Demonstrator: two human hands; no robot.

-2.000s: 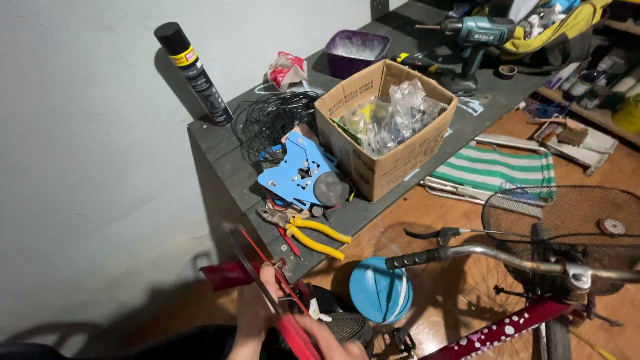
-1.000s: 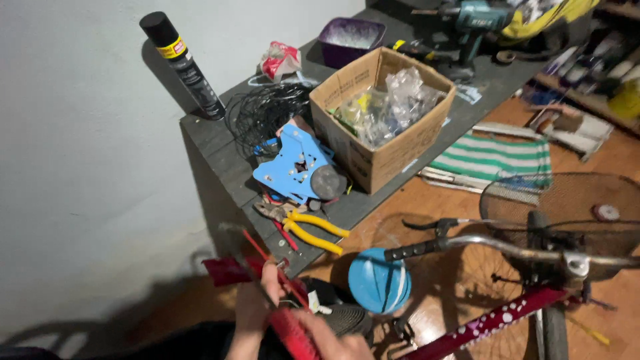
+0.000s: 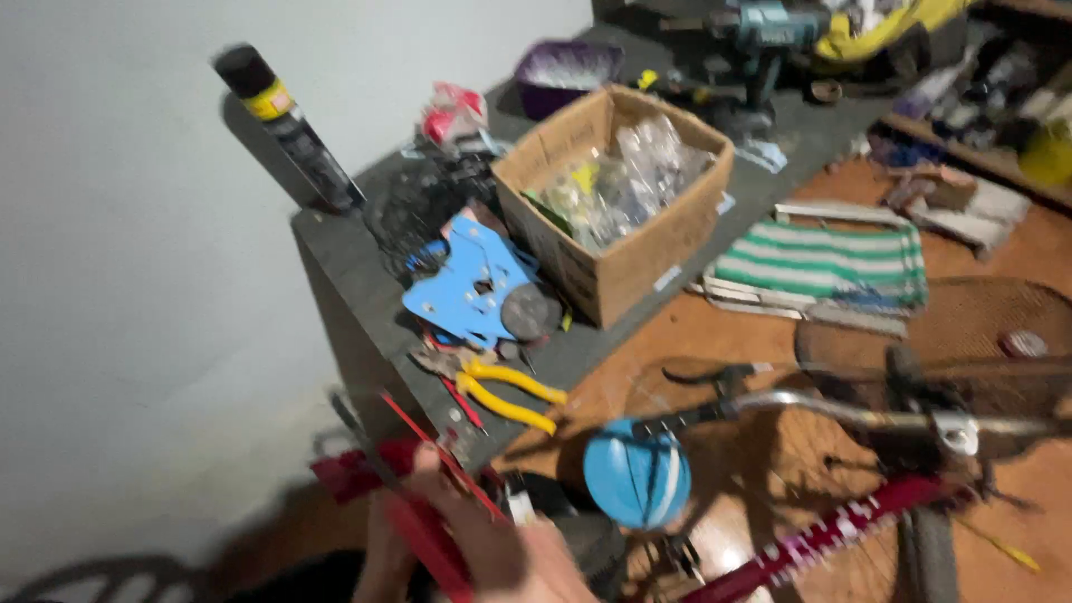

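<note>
My right hand [image 3: 523, 553], low in the middle and blurred, is closed around a red-handled tool [image 3: 427, 540] with a dark, narrow shaft pointing up and left. My left hand [image 3: 389, 523] is just left of it, partly hidden behind the tool, with its fingers at a dark red part [image 3: 364, 471]; its exact grip is unclear. A thin red strip or wire [image 3: 444, 456] runs beside the fingers. Yellow-handled pliers [image 3: 507, 394] lie on the corner of the dark table just above the hands, near a small red tool [image 3: 465, 406].
The dark table [image 3: 343, 268] holds a spray can [image 3: 289, 130], black wire [image 3: 402, 209], a blue plate [image 3: 469, 280], an open cardboard box [image 3: 645, 268], a purple tub [image 3: 544, 92] and a cordless drill [image 3: 766, 42]. A bicycle with a red frame [image 3: 821, 536] and a blue round object [image 3: 636, 473] are at right.
</note>
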